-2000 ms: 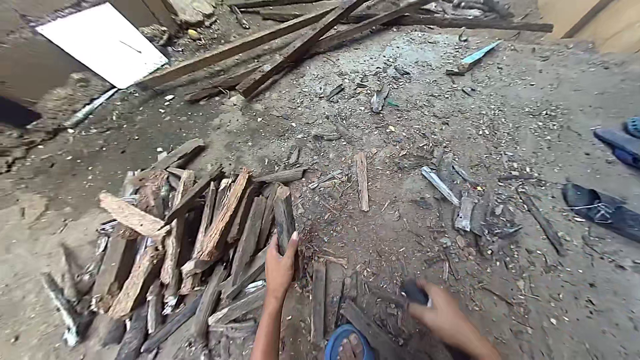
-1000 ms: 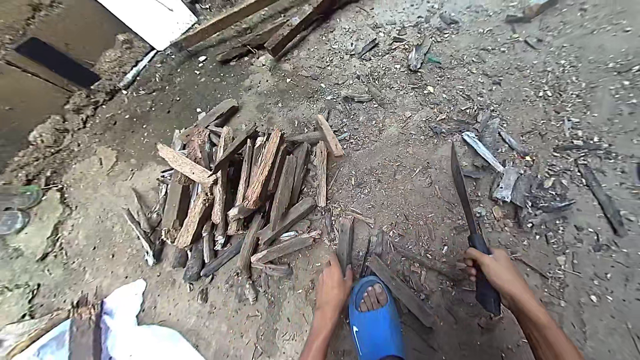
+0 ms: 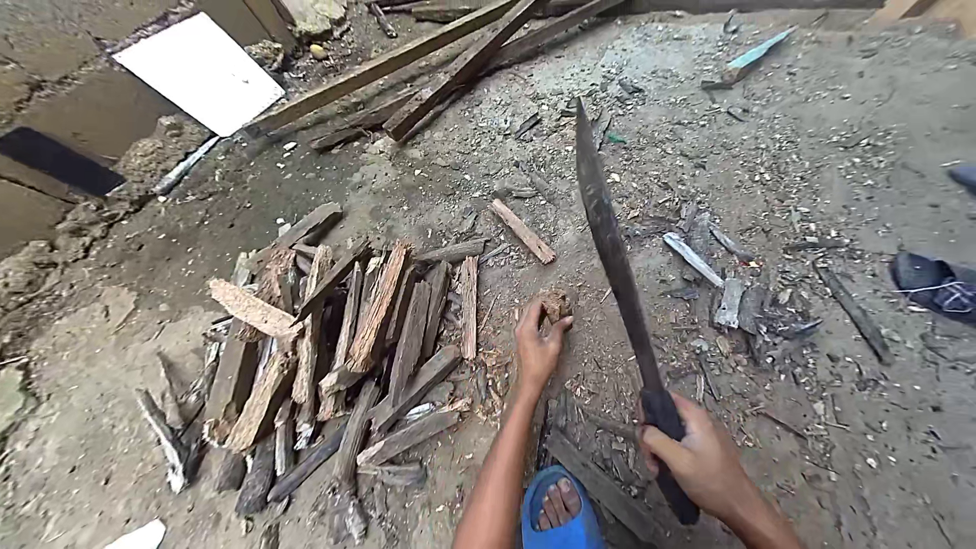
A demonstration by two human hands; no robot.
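Observation:
My right hand [image 3: 690, 450] is closed around the black handle of a machete [image 3: 619, 259], whose dark blade points up and slightly left above the dirt. My left hand [image 3: 538, 343] grips a short piece of wood [image 3: 555, 305] by its rough, brown end; the rest of the piece cannot be made out. To the left lies a heap of split firewood [image 3: 377, 313], grey and reddish brown, with a pale piece [image 3: 254, 306] across its top. A loose split stick [image 3: 523, 231] lies beyond my left hand, and another [image 3: 469, 307] lies along the heap's right side.
My foot in a blue slide sandal [image 3: 560, 511] is beside a grey board [image 3: 598, 484]. Charred sticks and a whitish wood piece [image 3: 692, 259] lie to the right, near a dark sandal [image 3: 934, 282]. Long beams [image 3: 381, 69] and a white panel [image 3: 202, 74] are at the back.
The machete, lower at the right a second ago, is now raised nearer my left hand. My left hand has moved from beside the foot to farther forward. A split stick now lies apart beyond the heap.

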